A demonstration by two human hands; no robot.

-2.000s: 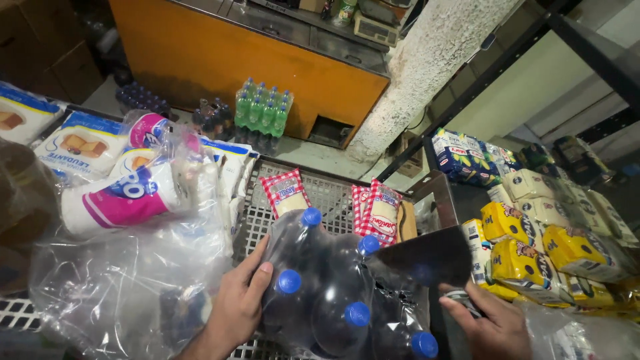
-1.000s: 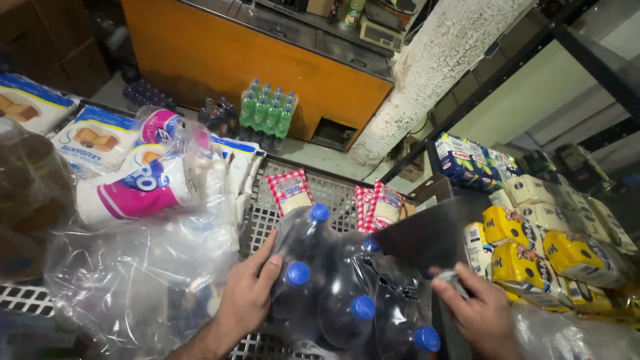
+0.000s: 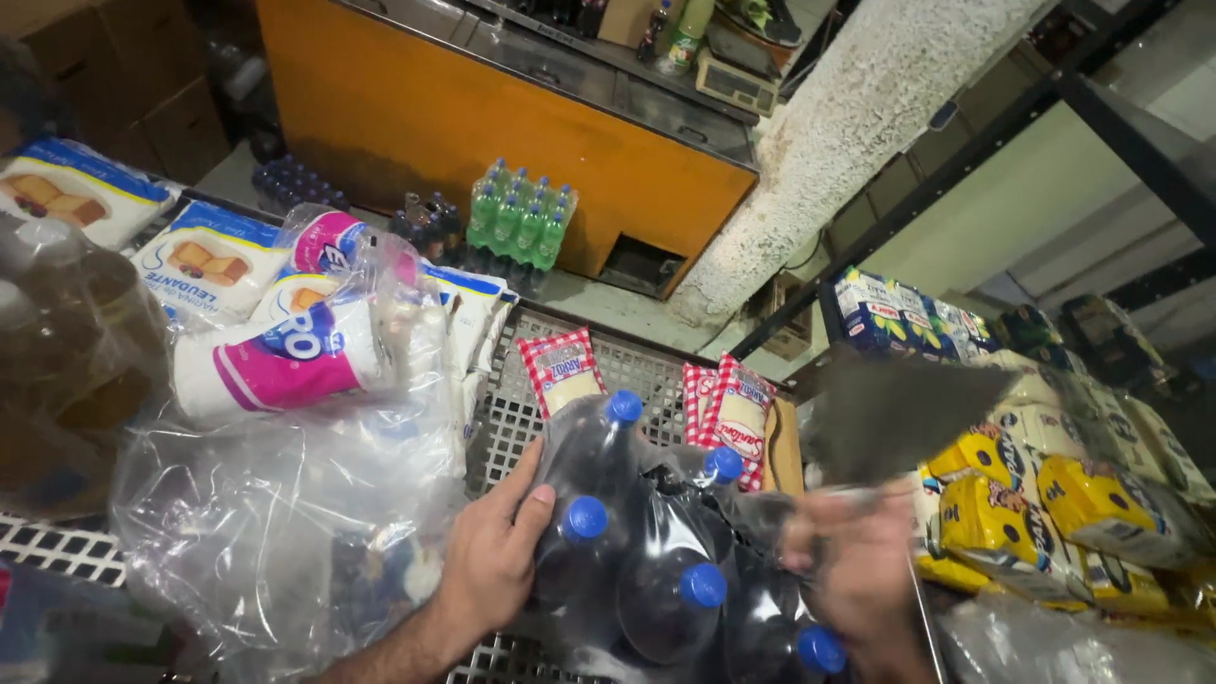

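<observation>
A pack of large dark bottles with blue caps [image 3: 665,579] stands on the perforated rack, in clear plastic wrap torn open between the caps. My left hand [image 3: 499,551] grips the pack's left side, thumb and fingers against the wrap. Motion blurs my right hand [image 3: 855,560], at the right of the pack, closed on the handle of a tool with a broad dark blade [image 3: 893,408]. The blade is raised above the pack's right side and points away from me. Red-checked rice bags [image 3: 736,418] lie behind the bottles.
Loose clear plastic [image 3: 285,532], paper rolls [image 3: 285,361] and flour bags [image 3: 214,261] lie left, beside large brown bottles [image 3: 71,380]. Yellow packages [image 3: 997,532] are stacked right. Beyond the rack stand green bottles [image 3: 521,218] and an orange counter [image 3: 475,133].
The blade was down against the wrap by the caps; it has lifted away to the right with my right hand. A tear now shows in the wrap. My left hand stays at the pack's side.
</observation>
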